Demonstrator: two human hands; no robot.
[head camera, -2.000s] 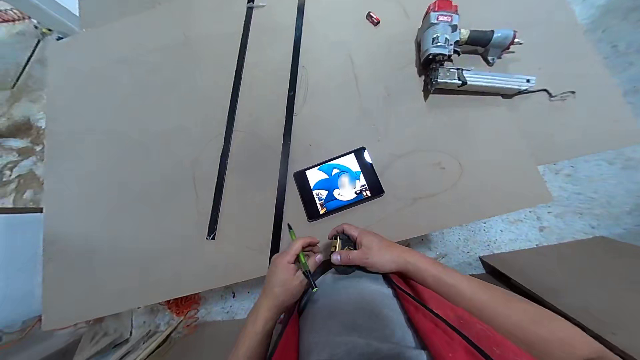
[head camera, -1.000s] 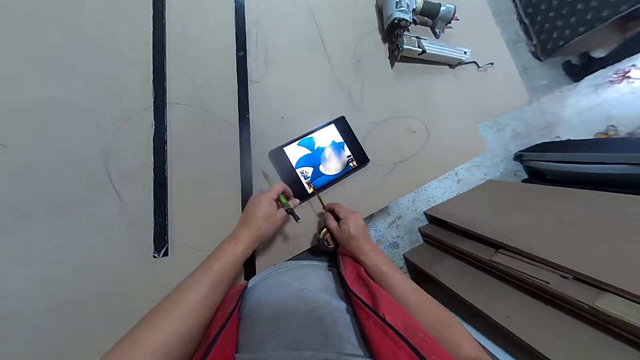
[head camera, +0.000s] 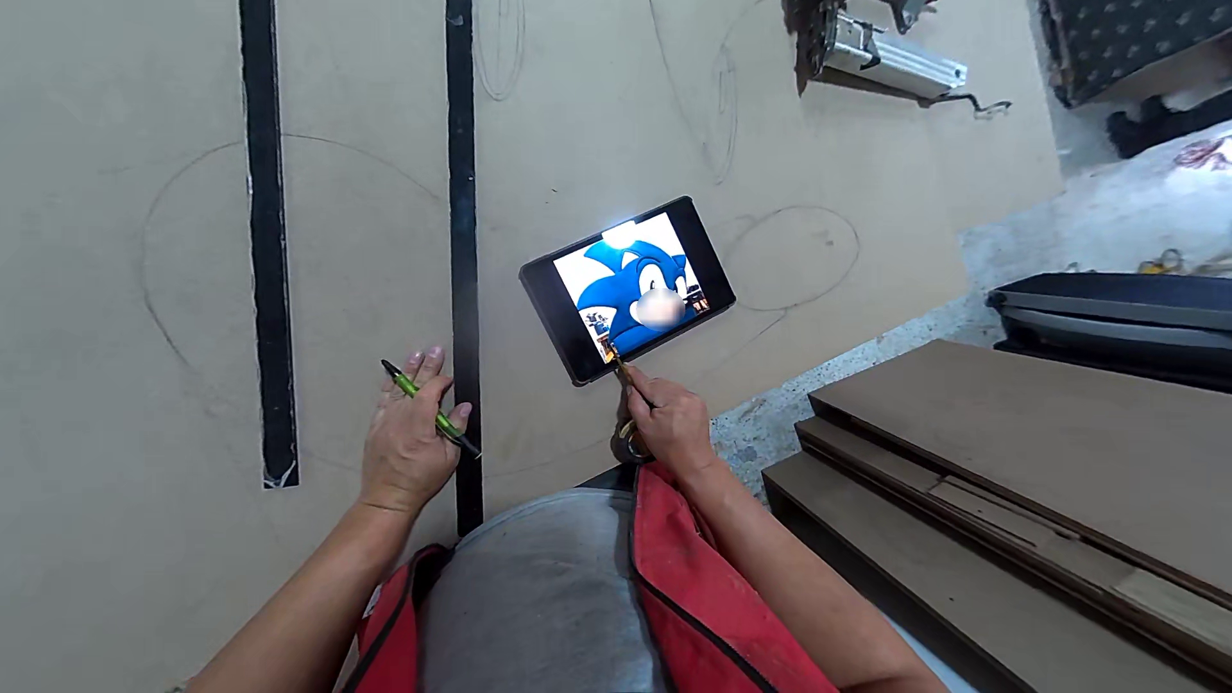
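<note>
My left hand rests on the brown board, with a green and black pen held across its fingers, the tip pointing up and left. My right hand grips a tape measure, whose blade reaches the lower edge of a tablet. The tablet lies tilted on the board and shows a blue cartoon head on its screen. The tape's case is partly hidden under my right hand. Faint pencil curves mark the board around the tablet.
Two black strips run lengthwise on the board at left. A pneumatic stapler or nailer lies at the top right. Stacked brown boards stand at the lower right, beside a dark padded object.
My left hand has moved left from beside the tablet to the board between the strips, keeping the pen. Two seconds ago both hands were together near my lap. The view has shifted.
</note>
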